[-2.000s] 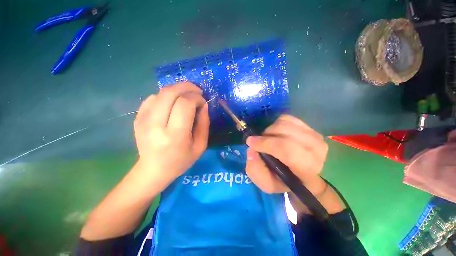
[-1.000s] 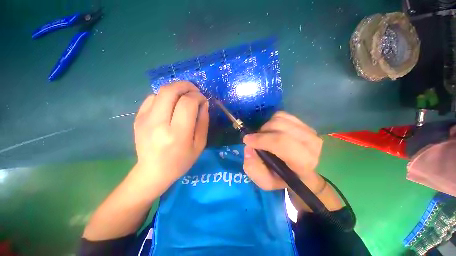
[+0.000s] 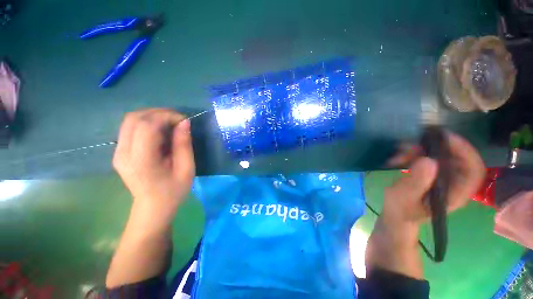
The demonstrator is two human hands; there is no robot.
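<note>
The blue circuit board (image 3: 286, 108) lies on the dark green mat, solder side up, touched by neither hand. My left hand (image 3: 155, 155) is left of the board and pinches thin solder wire (image 3: 197, 114), whose end points to the board's left edge. The strand trails off to the left. My right hand (image 3: 435, 175), blurred, is right of the board below the round crusty pot and grips the black soldering iron (image 3: 436, 204). The iron's tip end is blurred, pointing up towards the pot.
Blue-handled cutters (image 3: 125, 55) lie open at the upper left. The crusty tan pot (image 3: 482, 75) stands at the upper right. A small white bit (image 3: 245, 164) lies below the board. A red object (image 3: 485, 190) and pink cloth (image 3: 515, 219) are at the right edge.
Both hands have moved off the board, the left one to the left with the wire, the right one to the right with the iron. The whole board surface now shows. The view has shifted slightly.
</note>
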